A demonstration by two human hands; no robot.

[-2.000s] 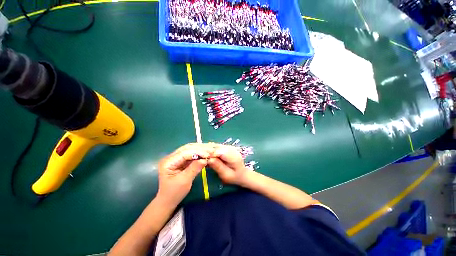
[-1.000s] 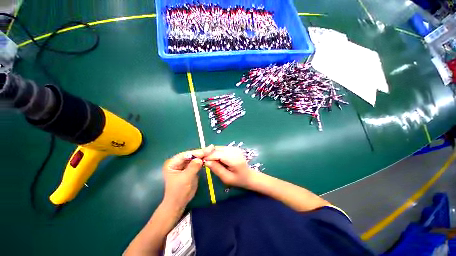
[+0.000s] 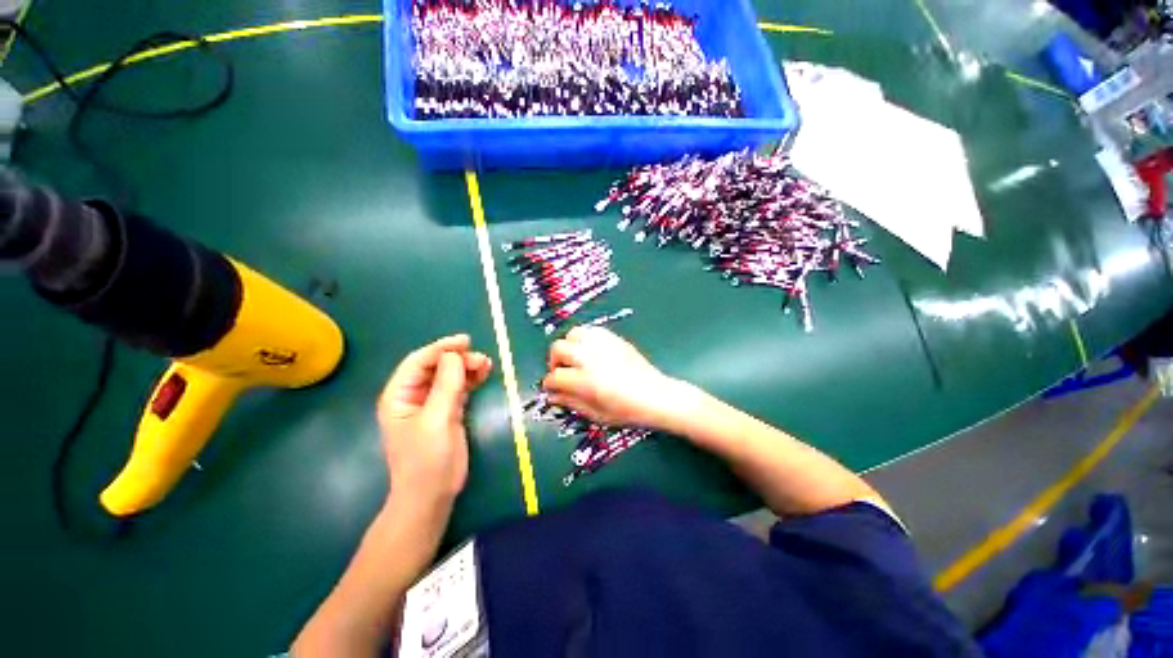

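My left hand point(image 3: 431, 409) is left of the yellow line, its fingers loosely curled and slightly apart, with no lead visible in it. My right hand point(image 3: 605, 375) is right of the line, knuckles up, fingers bent down; whether it grips anything is hidden. One wire lead point(image 3: 607, 318) lies just beyond its fingers, at the near end of the laid-out row of leads point(image 3: 563, 276). A small near pile of red, black and white leads point(image 3: 607, 447) lies partly under my right hand. A large loose pile of leads point(image 3: 746, 219) lies farther right.
A blue bin point(image 3: 592, 136) full of leads stands behind the row. White paper sheets point(image 3: 888, 174) lie right of it. A yellow heat gun point(image 3: 277, 337) with a black nozzle is at the left, its black cable point(image 3: 154, 113) looped behind it.
My hands were together at the yellow line, fingertips on a small lead; now they are apart. My right hand has moved right and forward, and a lead lies at the row's near end.
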